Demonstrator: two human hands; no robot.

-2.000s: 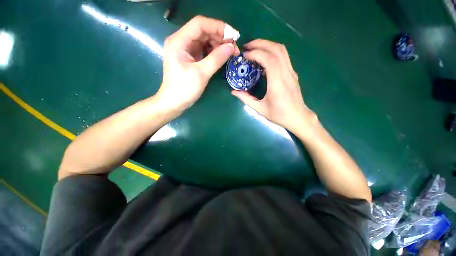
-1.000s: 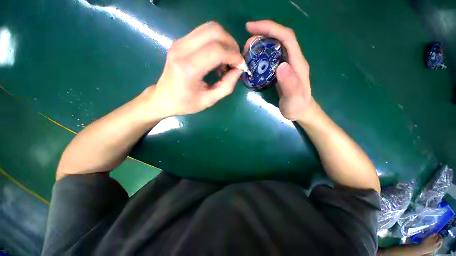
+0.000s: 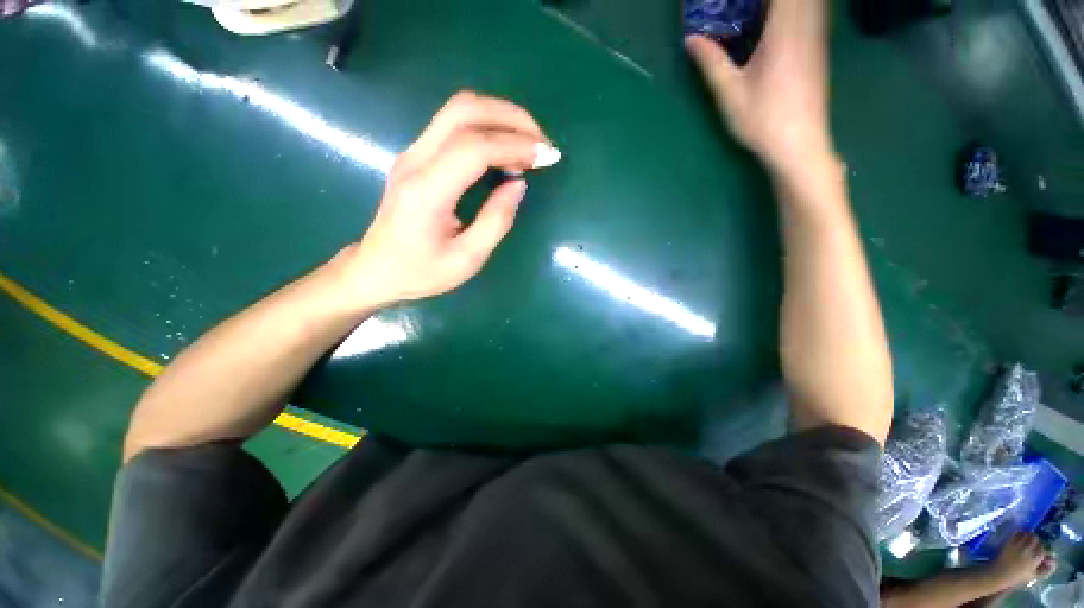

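My left hand (image 3: 446,202) is over the green tabletop (image 3: 535,368) left of centre. Its thumb and fingers are apart, with a small white patch (image 3: 546,156) on a fingertip and no unit in it. A tiny dark spot shows between the fingers; I cannot tell what it is. My right hand (image 3: 779,101) reaches up to the top edge of the view, its fingers cut off. A blue round unit (image 3: 720,17) sits between its thumb and palm, also partly cut off by the top edge.
Another blue unit (image 3: 982,171) lies at right, with a black block (image 3: 1056,235) beyond it. Clear plastic bags (image 3: 913,469), a blue bin (image 3: 1032,493) and another person's hand (image 3: 1020,558) are at lower right. A cream fan base (image 3: 279,14) is at upper left.
My right hand has moved up and right with the blue unit, away from my left hand. My left hand has moved slightly left and its fingers have parted from the unit.
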